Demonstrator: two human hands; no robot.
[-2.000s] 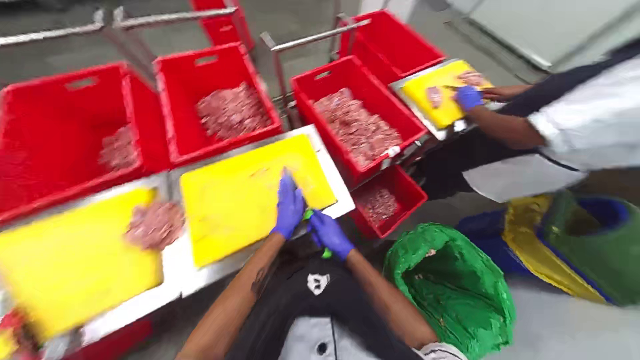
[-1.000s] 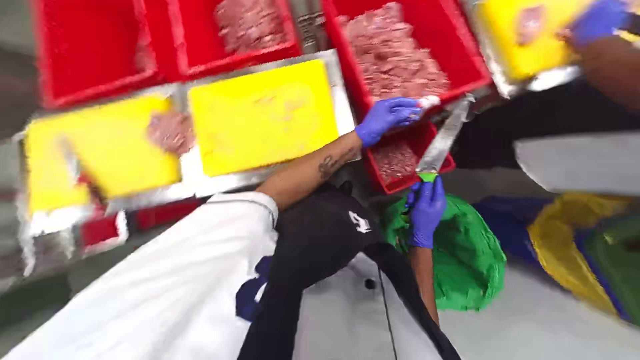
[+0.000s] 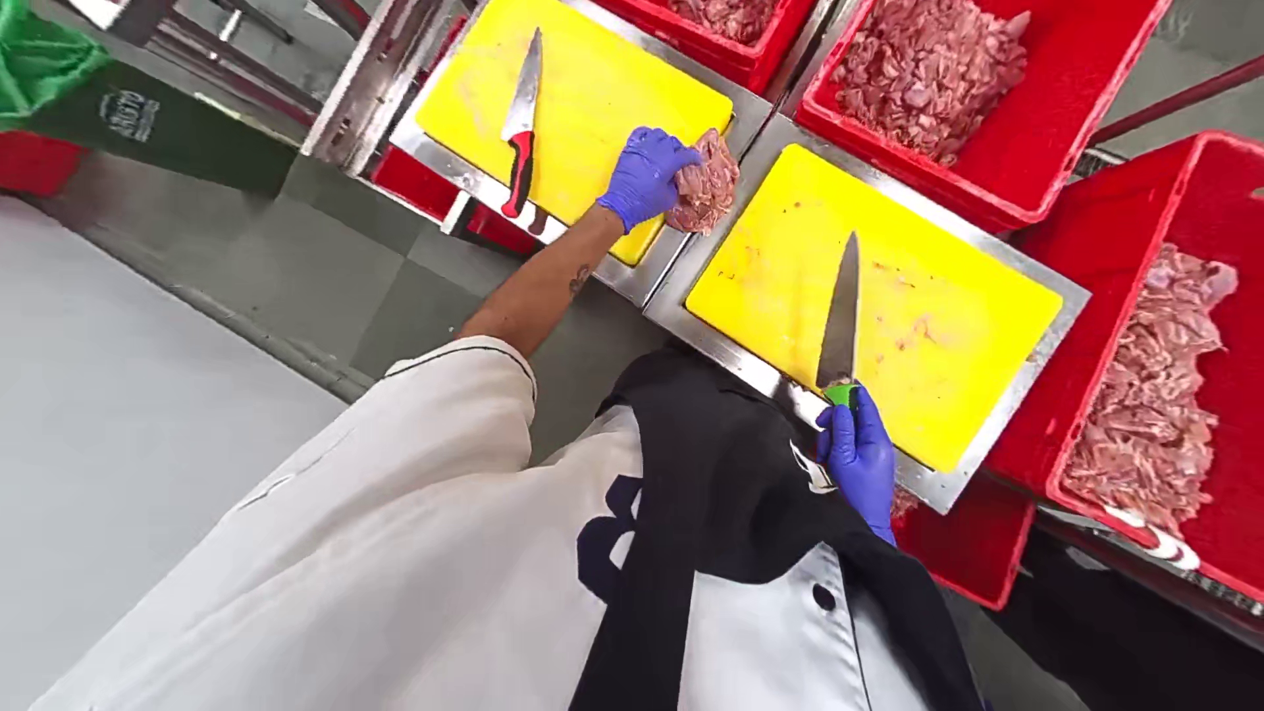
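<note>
My left hand [image 3: 647, 178], in a purple glove, grips the edge of a pile of raw meat [image 3: 708, 185] that straddles the right end of the left yellow cutting board [image 3: 583, 99] and the metal table rim. In my right hand [image 3: 859, 454], also gloved, is the green handle of a kitchen knife [image 3: 840, 316]; its blade points away from me over the right yellow cutting board [image 3: 928, 316], which bears small meat scraps. A second knife with a red and black handle [image 3: 520, 173] lies on the left board, apart from my left hand.
Red plastic crates with cut raw meat stand behind the boards [image 3: 1027, 188] and at the right [image 3: 1076, 395]. A smaller red crate [image 3: 973, 553] sits below the right board. A dark green bin [image 3: 178, 128] with a green liner is at the upper left.
My left hand has gone from beside the meat crate to the meat pile at the left board. The knife in my right hand is now over the right board. The view has swung left.
</note>
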